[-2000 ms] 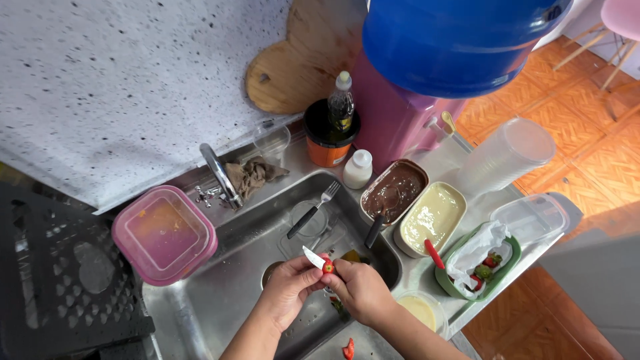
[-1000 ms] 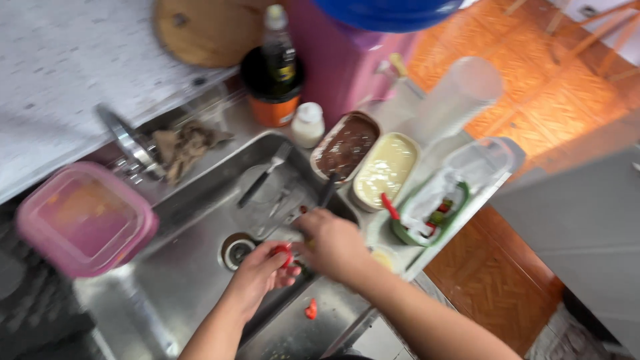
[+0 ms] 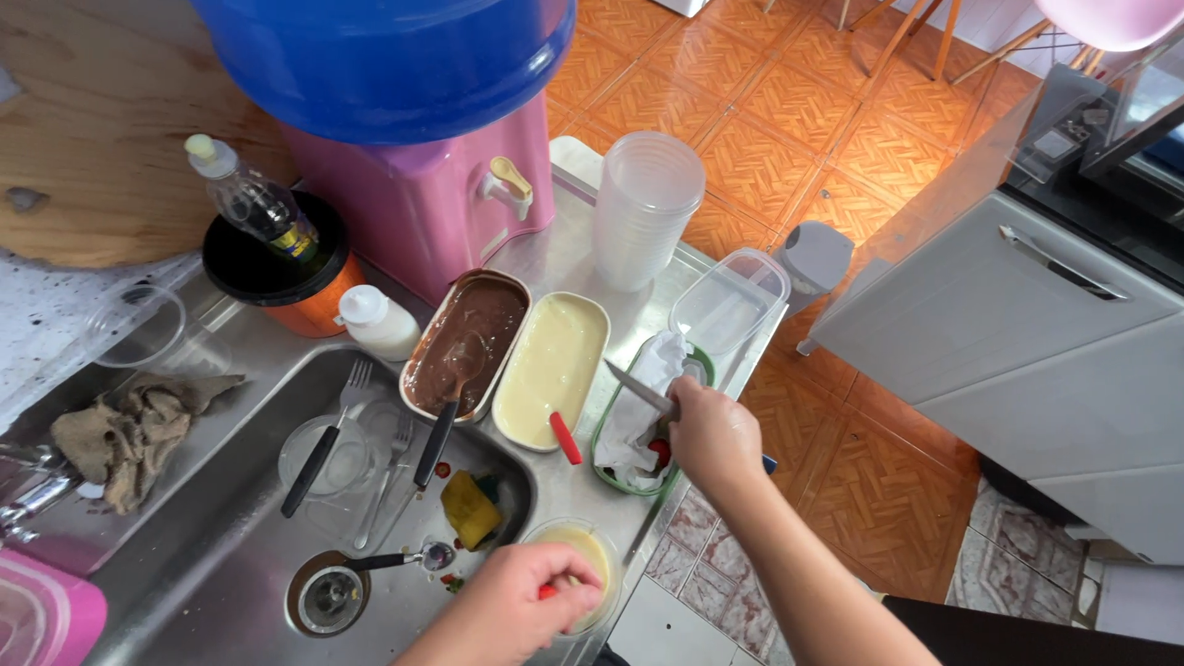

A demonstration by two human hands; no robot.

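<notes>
My left hand (image 3: 536, 592) pinches a small red piece of fruit (image 3: 548, 590) over a clear cup of pale cream (image 3: 583, 546) beside the sink. My right hand (image 3: 712, 430) holds a knife (image 3: 640, 388), its blade pointing up and left, above a green-rimmed container (image 3: 606, 478). Inside that container are white paper (image 3: 638, 407) and a strawberry (image 3: 659, 451), partly hidden by the hand. Left of it stand a tub of pale cream (image 3: 552, 361) with a red handle at its lower edge, and a tub of chocolate cream (image 3: 481, 324) with a black-handled spoon (image 3: 437, 442) in it.
The steel sink (image 3: 213, 592) holds a fork (image 3: 324, 444), more cutlery, clear plastic and a yellow sponge (image 3: 470, 509). Behind the tubs are a white bottle (image 3: 377, 324), a pink water dispenser (image 3: 435, 203) and stacked clear cups (image 3: 647, 208). A clear lid (image 3: 731, 301) lies near the counter's right edge.
My hands were close together over the sink and are now apart. The right one, with the knife, has moved to the green-rimmed container; the left is over the cream cup. The view has shifted right.
</notes>
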